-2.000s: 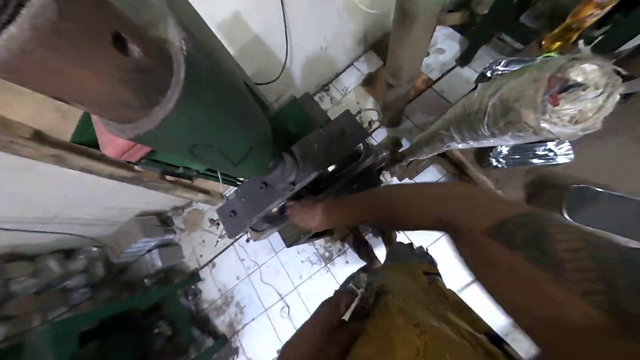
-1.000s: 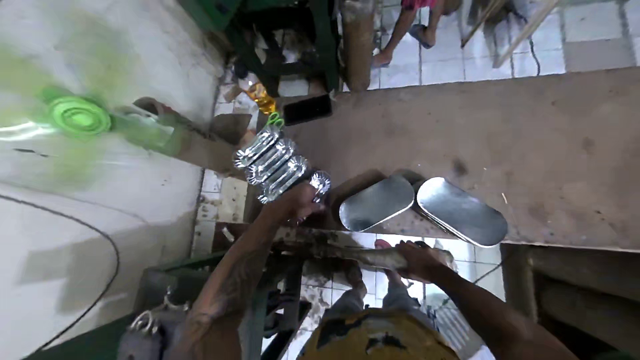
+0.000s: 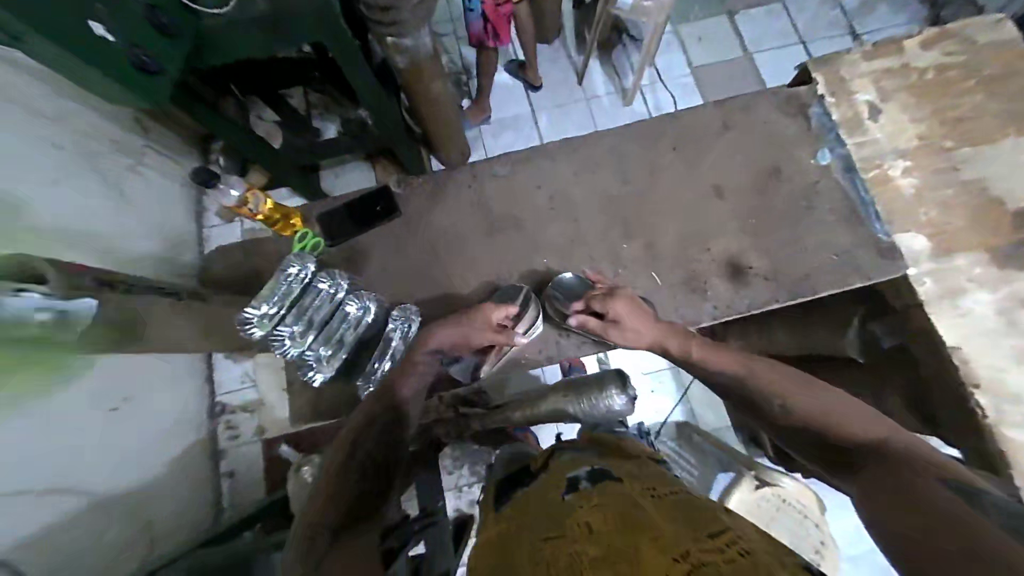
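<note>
My left hand (image 3: pixel 472 326) grips a stack of oblong metal plates (image 3: pixel 524 308) at the front edge of the brown bench. Just right of it, my right hand (image 3: pixel 620 314) has its fingers over another oblong metal plate (image 3: pixel 566 290), with the thumb on its inner face; its lower part is hidden by the hand. Left of my left hand, several oblong bundles in silvery wrap (image 3: pixel 340 336) lie side by side. A wrapped, club-shaped lever or handle (image 3: pixel 568 400) lies below the bench edge, near my body, touched by neither hand.
Green-handled scissors (image 3: pixel 308 241), a black phone (image 3: pixel 358 214) and a bottle with amber liquid (image 3: pixel 268 211) are at the left end of the bench (image 3: pixel 640 184). A stained board (image 3: pixel 944 128) adjoins on the right. Another person's legs (image 3: pixel 484 80) stand beyond the bench, near a green metal frame (image 3: pixel 352 88).
My right hand has left the wrapped handle and is now at the right plate. My left hand has moved from the silvery bundles to the left plates, which stood apart from it before.
</note>
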